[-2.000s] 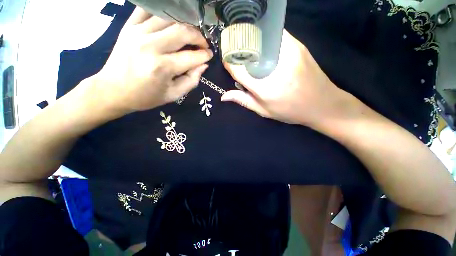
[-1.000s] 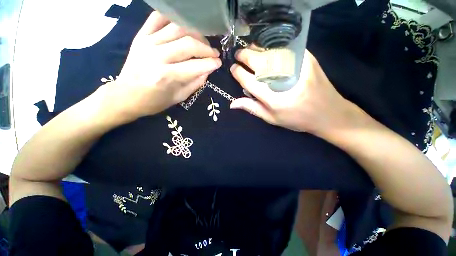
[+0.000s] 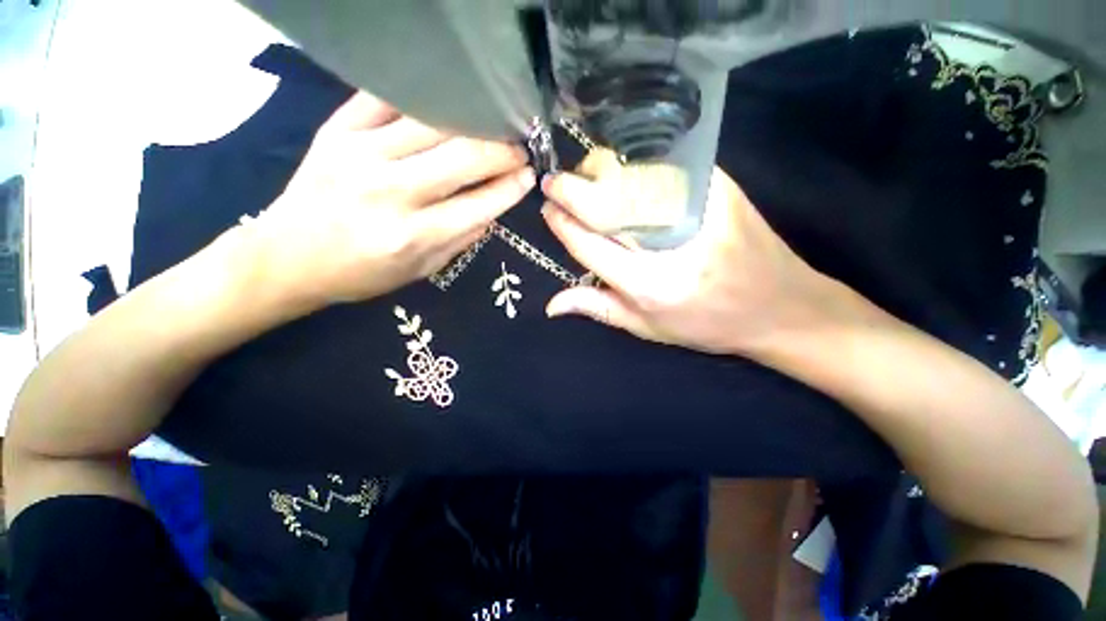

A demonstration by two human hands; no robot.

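Observation:
The black embroidered garment panel (image 3: 679, 400) lies across the table, with a gold flower, leaves and a zigzag line in front of my hands. My left hand (image 3: 400, 206) presses on the panel left of the presser foot (image 3: 543, 152), fingertips close beside it. My right hand (image 3: 691, 267) lies on the panel right of the foot, its index fingertip near the foot and its thumb on the cloth by the zigzag's end. The sewing machine head (image 3: 425, 55) hangs over both. Whether the fingertips pinch a fold is hard to see.
A beige ribbed cylinder (image 3: 655, 197) on the machine head overlaps my right fingers. The white table (image 3: 91, 182) shows at left. A blue crate (image 3: 174, 516) is at lower left. Another embroidered black piece (image 3: 261, 564) hangs near my lap. Scalloped gold edging runs along the panel's right side.
The machine head fills more of the top of the view. The panel and both hands appear slightly lower in the picture. Both hands keep nearly the same place beside the foot.

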